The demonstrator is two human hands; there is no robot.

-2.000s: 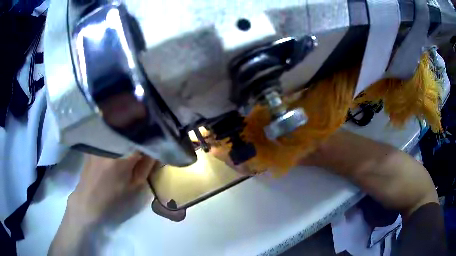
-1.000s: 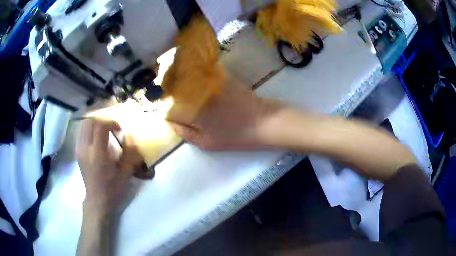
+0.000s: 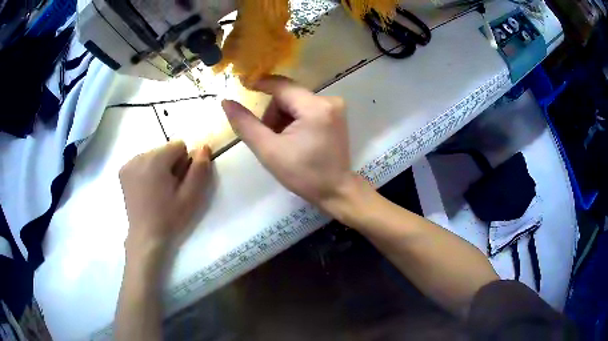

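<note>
The sewing machine head (image 3: pixel 143 33) is at the upper left, its needle area (image 3: pixel 197 76) in bright lamp glare. White cloth (image 3: pixel 87 156) with dark edges lies left of it. Thin dark lines run on the pale surface below the needle; glare hides whether they are cloth or plate edges. My left hand (image 3: pixel 163 190) rests in front of the needle, fingers curled down; whether it pinches anything is hidden. My right hand (image 3: pixel 300 136) is right of the needle, thumb and forefinger apart, with nothing visible in it.
Orange-yellow tuft (image 3: pixel 263 43) hangs beside the needle. Black-handled scissors (image 3: pixel 400 33) lie at the back. A teal tray (image 3: pixel 517 43) is at the table's right end, and a measuring tape (image 3: pixel 427 133) follows the front edge. White and black pieces (image 3: pixel 503 190) lie below right, by a blue basket (image 3: pixel 567 153).
The view has shifted, showing the machine head smaller and higher up. My right hand has come out from behind the machine head and tuft. My left hand remains near the needle area.
</note>
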